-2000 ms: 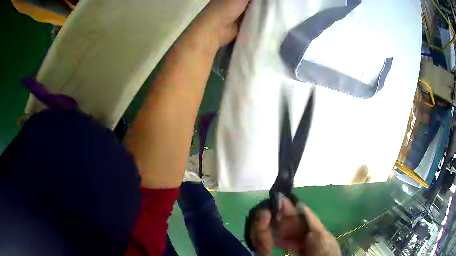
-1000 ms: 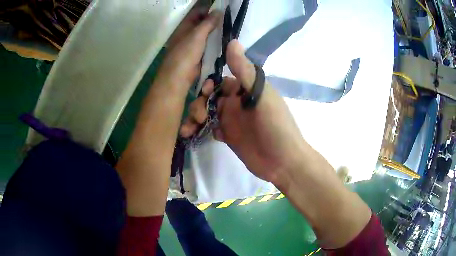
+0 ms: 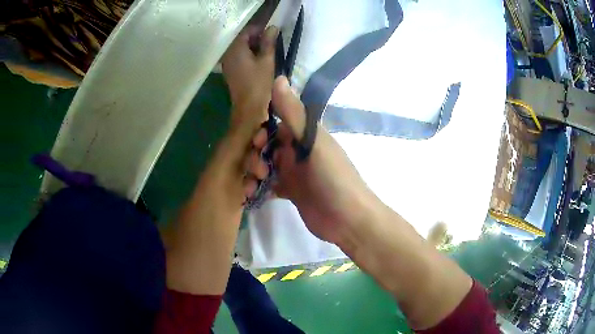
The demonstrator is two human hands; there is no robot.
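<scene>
My right hand is shut on the black scissors, whose blades point up and stand a little apart. Thin tangled threads hang at its fingers. My left hand is just left of the blades, its fingers bent near the edge of the white cloth; what it holds, if anything, is hidden. A grey-blue fabric strip lies bent across the cloth and passes close to the scissors' handle.
A long curved cream rail stands at the left, with a purple tie at its lower end. Brown leather pieces are at the upper left. Yellow-black floor tape crosses the green floor. Racks stand at the right.
The right hand has brought the scissors from the lower middle up beside the left hand. In the last second both hands and the scissors have shifted slightly, and the strip now lies closer to the handle.
</scene>
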